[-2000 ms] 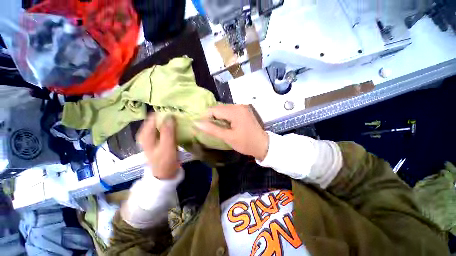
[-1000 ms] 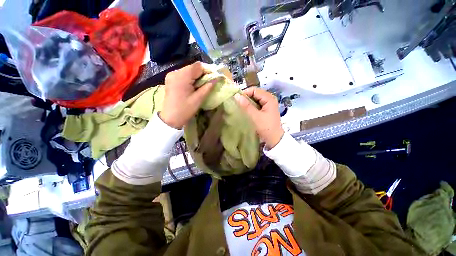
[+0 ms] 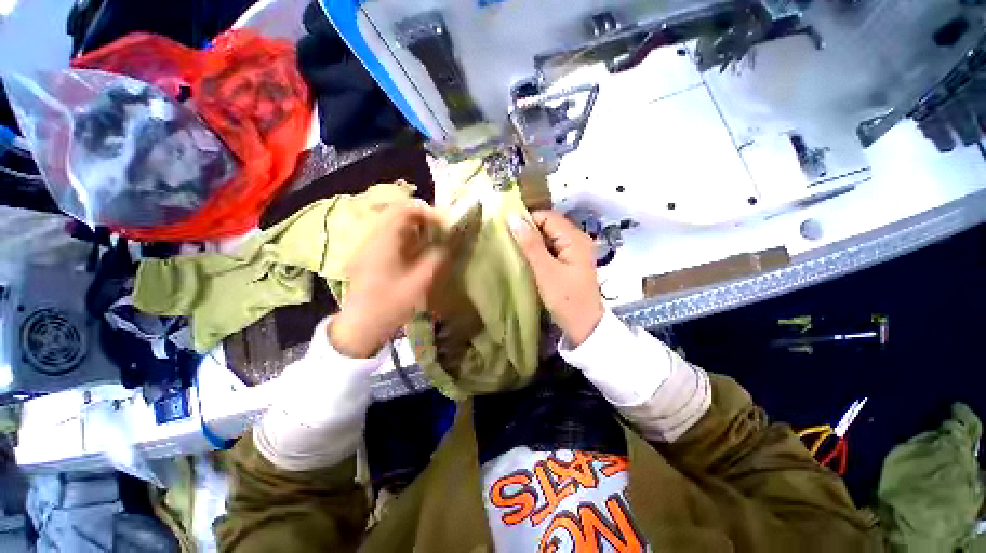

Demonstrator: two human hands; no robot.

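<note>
The yellow-green knit garment (image 3: 503, 313) hangs in a loop from the needle area (image 3: 500, 167) of the white sewing machine (image 3: 649, 140) down over the table edge. Its top edge lies at the presser foot. My right hand (image 3: 562, 265) pinches the garment's right side just below the foot. My left hand (image 3: 391, 270) is blurred at the garment's left side, with fingers curled; its exact hold on the cloth is unclear. Another part of the green cloth (image 3: 216, 292) lies spread to the left on the table.
A red bag (image 3: 260, 119) and a clear bag with dark contents (image 3: 141, 146) lie at upper left. Brown tape (image 3: 716, 270) is on the table near its front edge. Scissors (image 3: 833, 443), a T-shaped metal tool (image 3: 854, 334) and a green cloth pile (image 3: 930, 486) are at right.
Two seconds ago both hands held the garment lower, away from the machine. Since one second ago, the garment's top edge has come to the foot and my left hand has moved down.
</note>
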